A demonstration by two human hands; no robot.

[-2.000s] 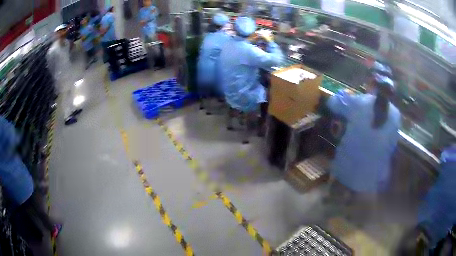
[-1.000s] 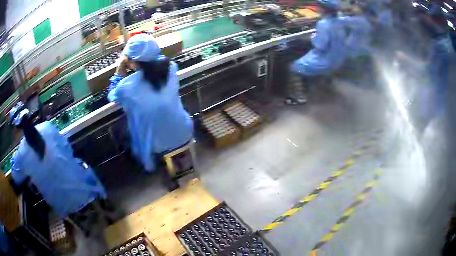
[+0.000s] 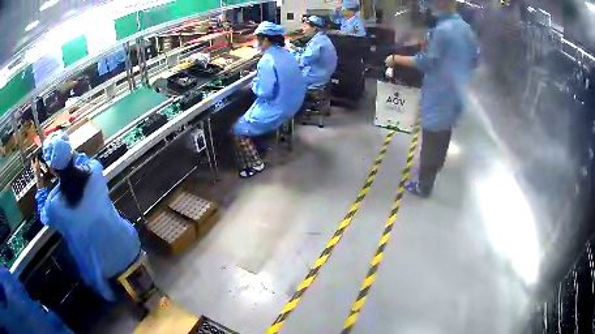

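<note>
Neither of my hands is in the picture. Nearest in front of me, at the bottom edge, are a tan wooden board (image 3: 166,318) and the corner of a dark tray (image 3: 210,326), both cut off by the edge. Two open cartons of pale parts, a left one (image 3: 171,229) and a right one (image 3: 196,209), stand side by side on the floor under the conveyor line (image 3: 140,151). Green circuit boards with black parts lie along the line.
Several people in blue gowns and caps sit at the line, one (image 3: 85,215) at the left on a stool. Another person (image 3: 447,78) stands beside a white AGV (image 3: 395,104). Two strips of yellow-black tape (image 3: 339,231) run along the grey floor (image 3: 450,261).
My view has swung right along the line. The seated people, floor cartons and wooden board now sit further left; the tray is mostly out of frame. The AGV has come into clear view.
</note>
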